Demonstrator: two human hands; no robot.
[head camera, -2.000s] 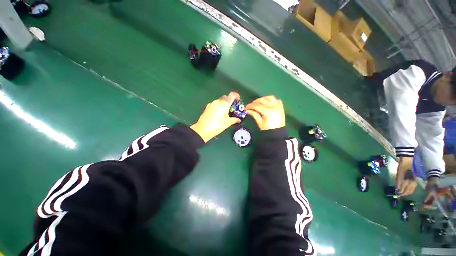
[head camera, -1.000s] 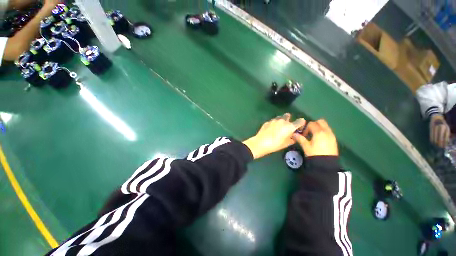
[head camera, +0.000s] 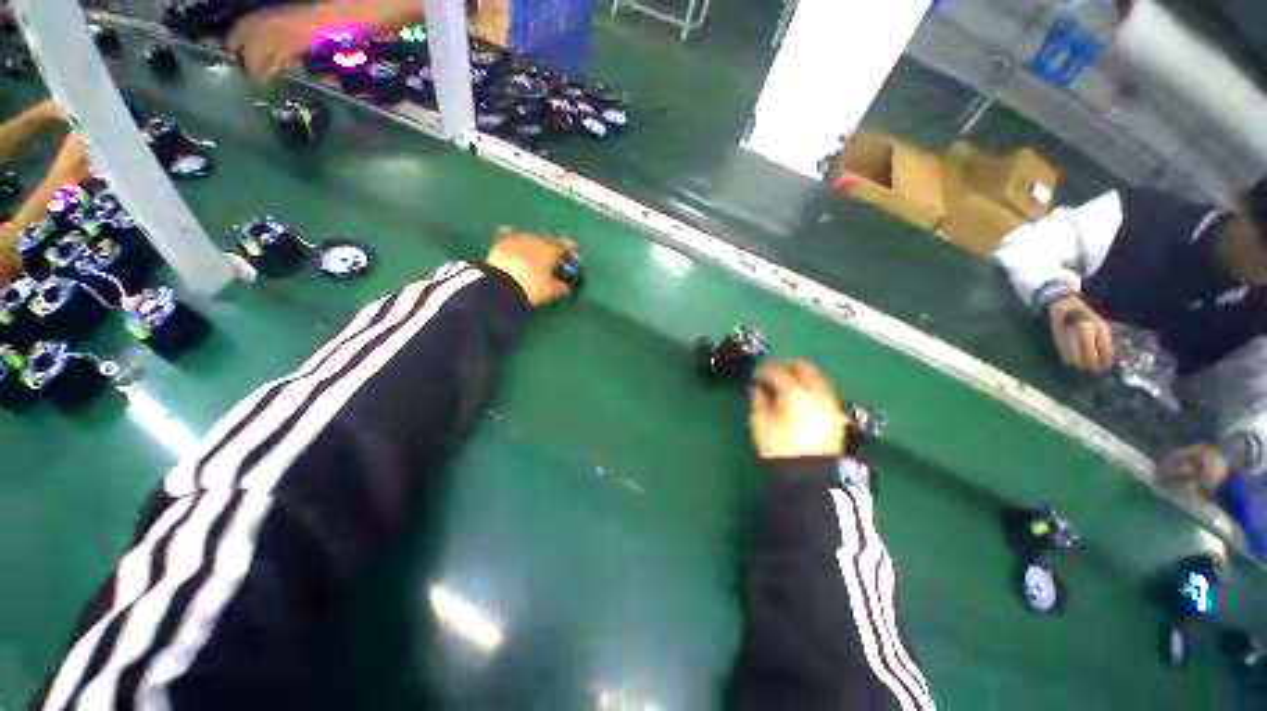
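Note:
My left hand (head camera: 531, 267) is stretched forward on the green belt, its fingers around a small dark unit (head camera: 571, 270) that is mostly hidden and blurred. My right hand (head camera: 798, 411) is low over the belt with curled fingers, between two units. One unit with a circuit board on a black housing (head camera: 732, 352) lies just beyond its fingertips. Another unit (head camera: 863, 421) shows at its right side, with its white disc (head camera: 855, 474) partly hidden by the hand and cuff. Whether the right fingers touch anything cannot be told.
The belt's pale rail (head camera: 695, 247) runs diagonally beyond my hands. Units cluster at the left by a pale post (head camera: 132, 153); a unit and white disc (head camera: 343, 258) lie beside it. More units lie at right. Other people's hands show at upper left and right, with cardboard boxes (head camera: 896, 178) behind.
My hands were together on one unit and are now apart. My left hand has reached away to a farther unit. The unit they worked on lies beside my right hand. The view has shifted.

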